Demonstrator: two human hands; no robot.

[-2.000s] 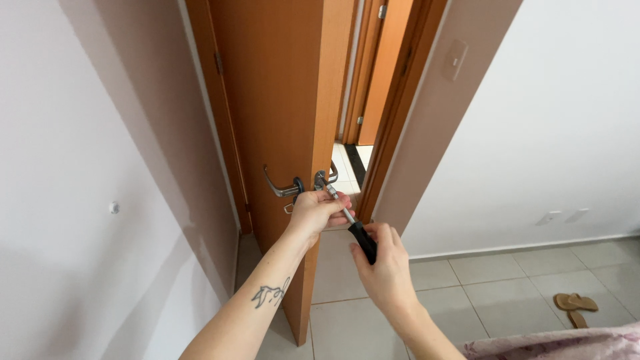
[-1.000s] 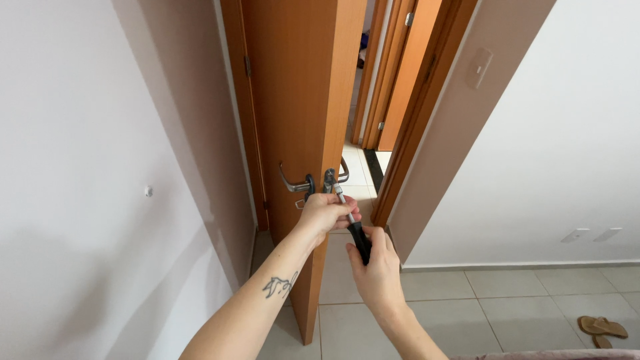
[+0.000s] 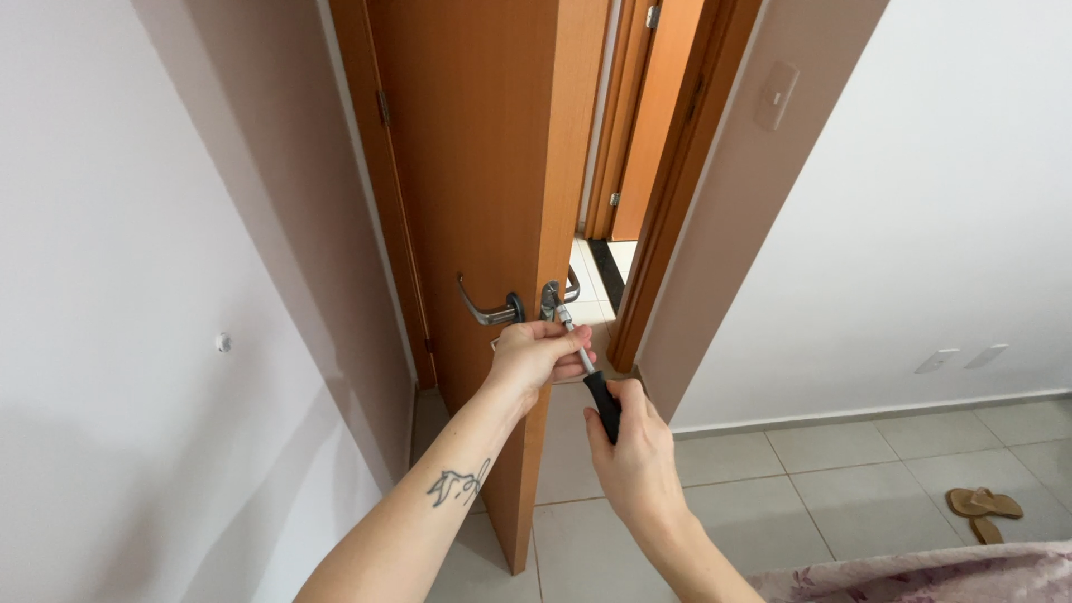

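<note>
My right hand [image 3: 641, 452] grips the black handle of a screwdriver [image 3: 602, 402]. Its metal shaft runs up and left to the latch plate [image 3: 550, 295] on the edge of a wooden door [image 3: 469, 167]. Around the upper shaft, near the tip, my left hand [image 3: 540, 356] closes its thumb and fingers. The exact contact of the tip with the plate is too small to tell. A metal lever handle [image 3: 494, 314] stands out from the door face just above my left hand, and the other side's lever [image 3: 573, 286] shows beyond the edge.
The door stands ajar beside its wooden frame [image 3: 670, 218]. White walls rise on both sides, with a light switch [image 3: 779, 96] at the right and a wall-mounted doorstop or fitting [image 3: 224, 342] at the left. Sandals [image 3: 984, 503] lie on the tiled floor near a patterned cloth [image 3: 930, 574].
</note>
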